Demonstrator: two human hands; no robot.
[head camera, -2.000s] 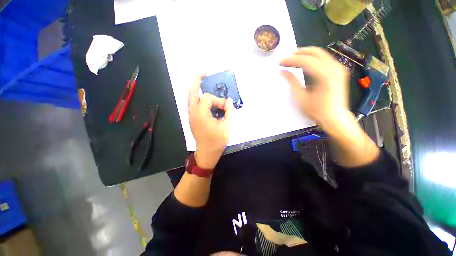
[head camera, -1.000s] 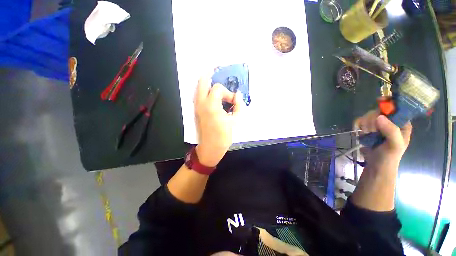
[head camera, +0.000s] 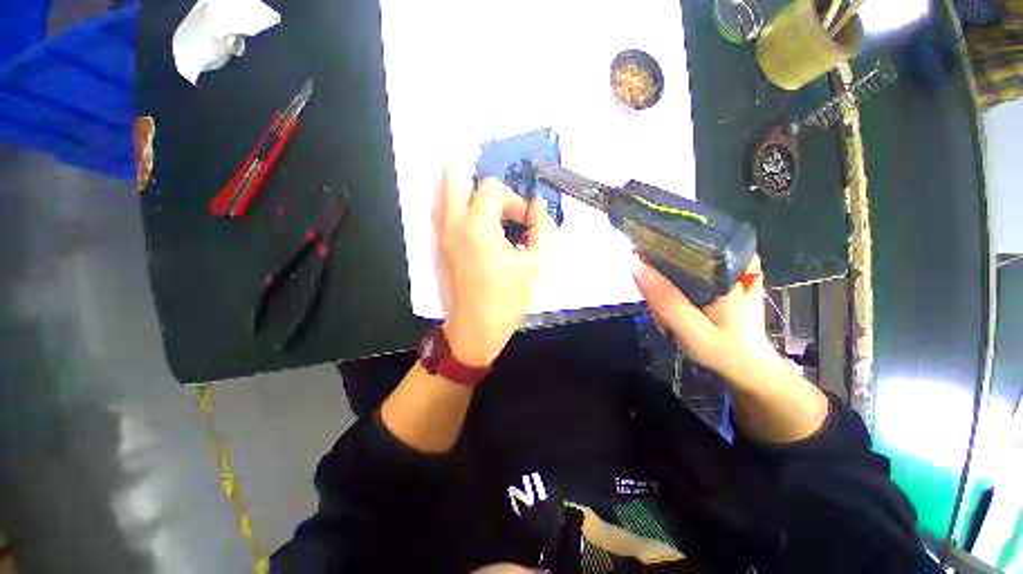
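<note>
My left hand (head camera: 485, 241) holds a blue-grey plastic plate (head camera: 518, 148) over the white paper, with thumb and finger pinched near its recessed centre. What the fingertips pinch is too small to tell. My right hand (head camera: 718, 320) is shut on the soldering gun (head camera: 682, 238), its orange trigger partly showing beside the fingers. The gun's barrel points left and its tip is at the plate's centre, close to my left fingertips. Whether the tip touches is hidden.
White paper (head camera: 606, 280) lies on the dark green mat. A parts dish (head camera: 636, 81) is beyond the gun. At right are a waste tin (head camera: 774, 165), coiled spring stand (head camera: 847, 99) and brush pot (head camera: 799, 47). At left are a red-handled tool (head camera: 260, 163), pliers (head camera: 301, 280) and crumpled tissue (head camera: 219, 36).
My right hand has taken hold of the soldering gun at the right and brought it left to the plate. My left hand still holds the plate. The view has shifted.
</note>
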